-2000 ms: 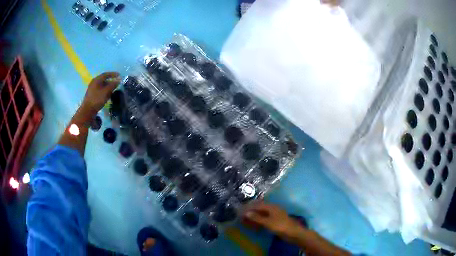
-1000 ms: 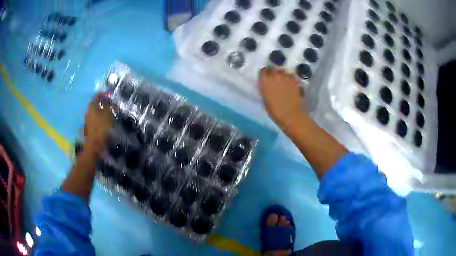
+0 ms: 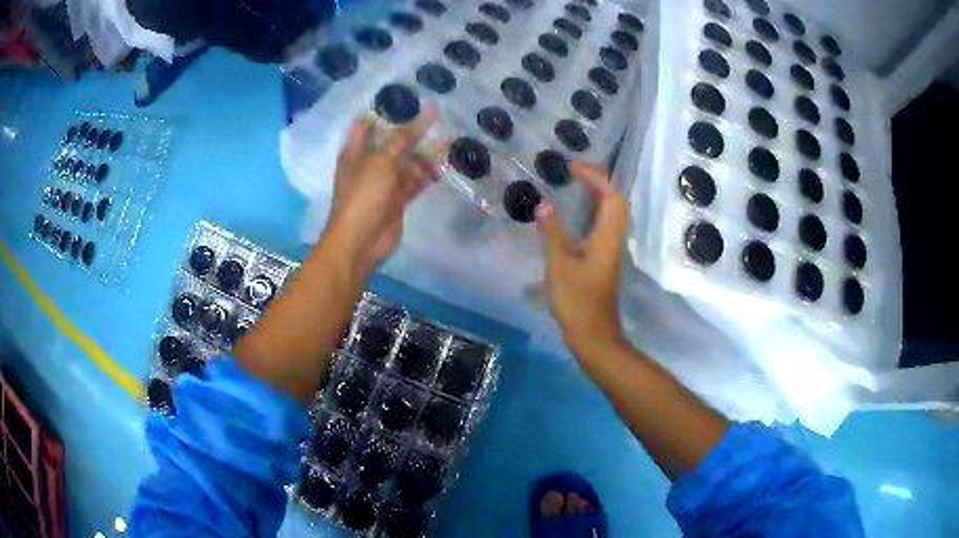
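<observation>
A clear tray [image 3: 503, 153] with round dark parts in its pockets lies over white sheets at the upper middle. My left hand [image 3: 376, 189] grips its near edge towards the left corner. My right hand [image 3: 589, 257] has thumb and fingers at its near right corner. The tray's left side looks see-through over the floor, past the white sheets. Another clear tray of dark parts [image 3: 395, 406] lies on the floor below, partly hidden by my left forearm. A few parts there look silvery-ringed.
A white-backed tray of dark parts [image 3: 783, 158] lies at the right on white sheets [image 3: 773, 357]. A smaller-looking clear tray [image 3: 131, 194] is on the floor at the far left. A red crate [image 3: 37, 462] stands at the lower left. A sandalled foot [image 3: 566, 510] shows at the bottom.
My left hand has moved from the floor tray up to the upper tray. My right hand stays at that tray's near side, and the tray's near edge now lies between my hands.
</observation>
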